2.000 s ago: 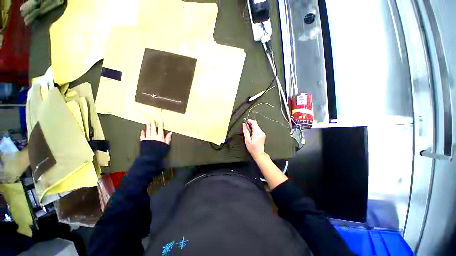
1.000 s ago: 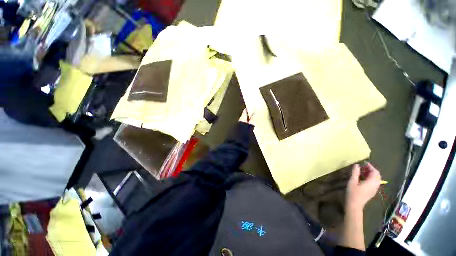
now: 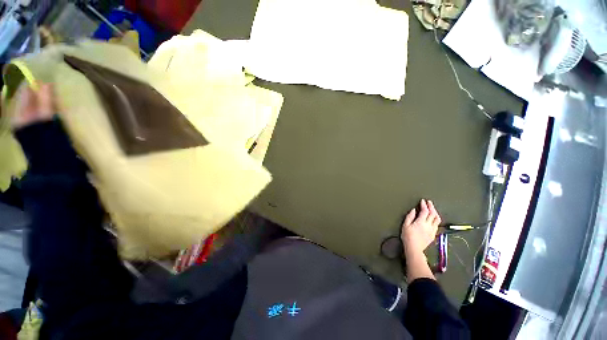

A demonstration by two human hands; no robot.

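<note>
My left hand, blurred, grips the edge of a yellow-tan panel at the far left. The panel hangs tilted, with a dark brown patch on it, over the panel stack. My right hand rests on the olive-green table with its fingers a little apart. No held thing shows in it. The thread snips, slim and pinkish red, lie just right of my right wrist. A thin black cord loops at its left.
A washed-out white panel lies at the table's back. A power strip with black plugs and a red can stand along the right edge. White sheets and a white fan are at the back right.
The panel with the brown patch has moved from the table's middle to the left in my left hand. My right hand has come down flat, and the snips now lie beside it.
</note>
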